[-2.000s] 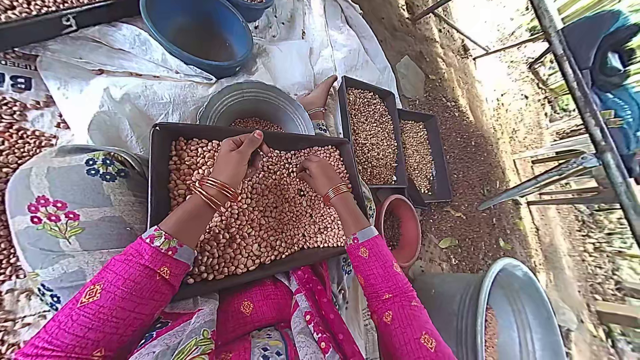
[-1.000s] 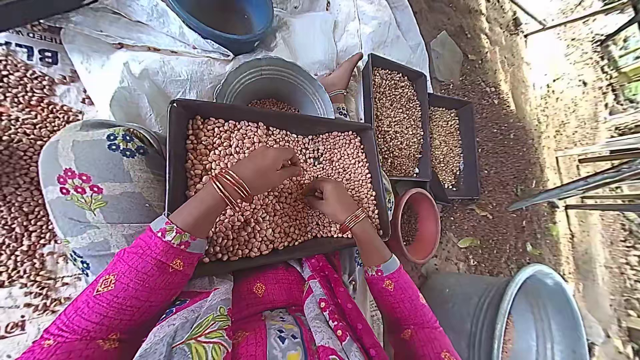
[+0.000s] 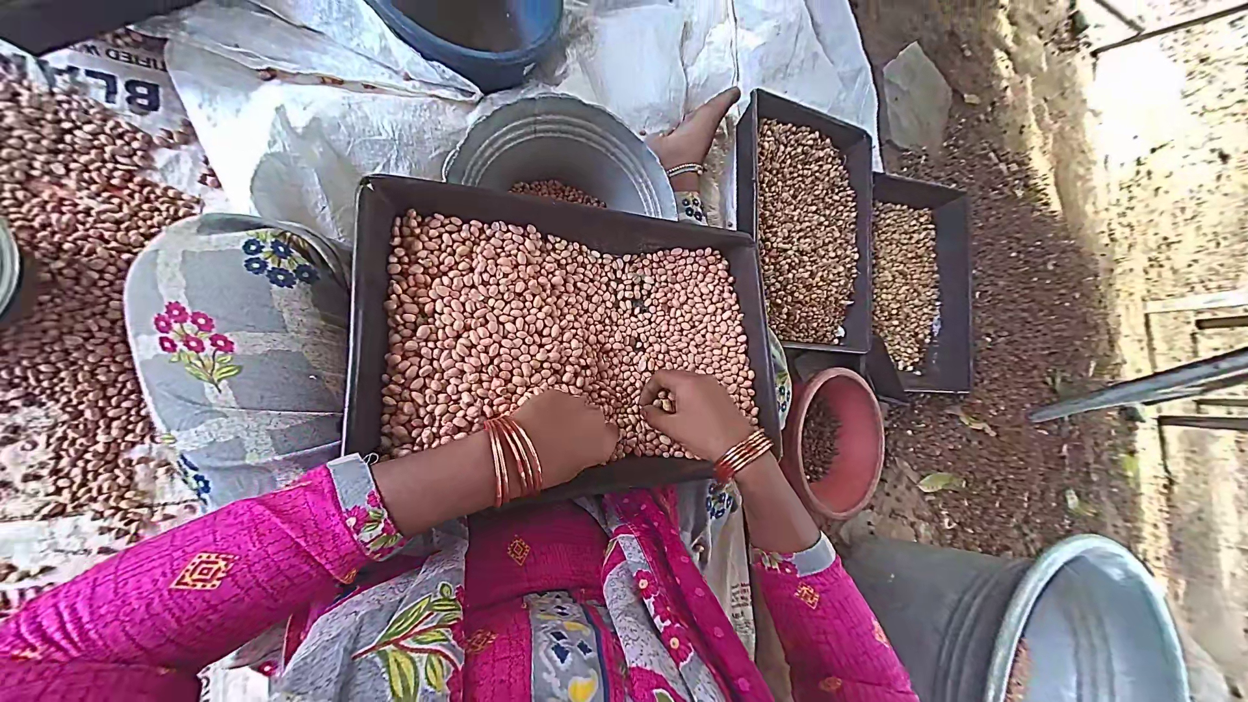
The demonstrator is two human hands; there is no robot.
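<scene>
A dark rectangular tray [image 3: 366, 322] full of pinkish-brown nuts or seeds [image 3: 487, 312] rests across my lap. My left hand [image 3: 565, 436], with bangles at the wrist, is curled at the near edge of the heap; its fingertips are hidden, so I cannot tell whether it holds anything. To its right, my right hand [image 3: 694, 414] is over the nuts, thumb and forefinger bent close together; no held piece can be made out. A few dark bits [image 3: 639, 292] lie among the nuts beyond the hands.
Beyond the tray stand a grey tub [image 3: 565, 146] and a blue basin [image 3: 487, 63]. Two dark trays of paler seeds [image 3: 807, 224], a reddish pot [image 3: 863, 448] and a large metal container [image 3: 1102, 585] are at right. Loose nuts [image 3: 78, 292] cover the left side. A bare foot [image 3: 690, 136] shows beyond.
Both hands have come back toward the tray's near edge from the middle of the heap. The view has shifted somewhat.
</scene>
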